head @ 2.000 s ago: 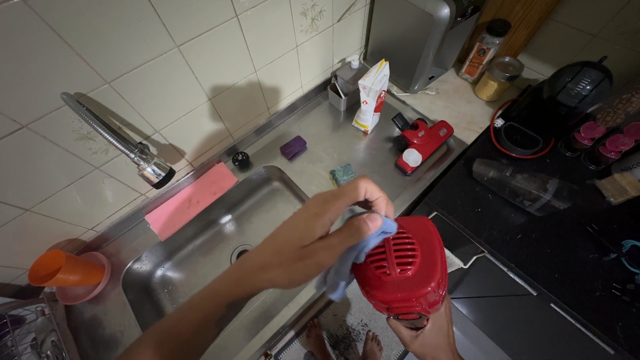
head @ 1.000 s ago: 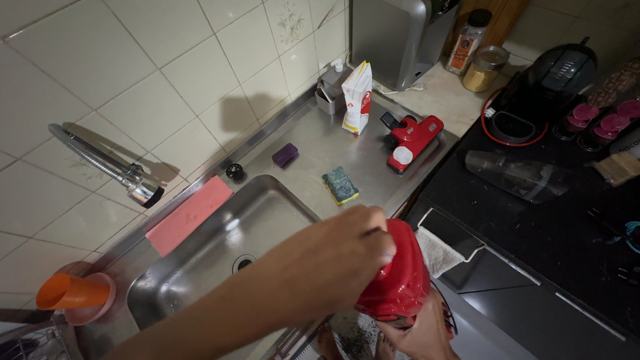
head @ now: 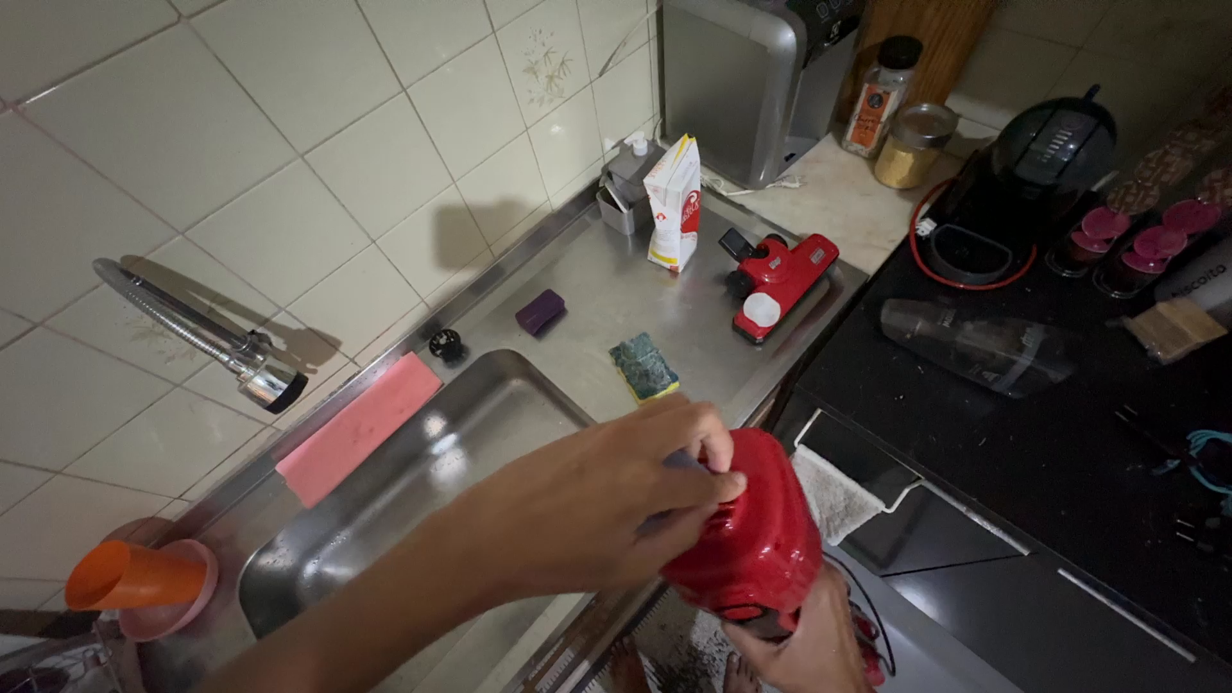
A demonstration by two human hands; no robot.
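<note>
The red plastic body of a handheld vacuum cleaner [head: 770, 525] is held up in front of the sink's right end. From below, my right hand [head: 813, 635] grips its lower end. My left hand [head: 616, 491] presses a blue-grey cloth [head: 685, 460] against the upper left side; the fingers hide most of the cloth. On the steel drainboard lies a red vacuum floor head [head: 789, 284] with a white round piece on it. A clear plastic dust container [head: 972, 346] lies on the black surface at right.
The sink basin [head: 414, 481] is at left, below a flexible tap [head: 192, 322]. A pink cloth [head: 361, 428], black strainer [head: 446, 346], purple sponge [head: 540, 313], green-yellow sponge [head: 645, 368] and carton [head: 676, 207] rest around it. An orange cup [head: 135, 576] is far left; a black coffee machine [head: 1030, 192] stands right.
The red body has turned in my right hand, and its slotted grille, plain two seconds ago, is now mostly covered. My left hand has moved lower over it; less of the cloth shows.
</note>
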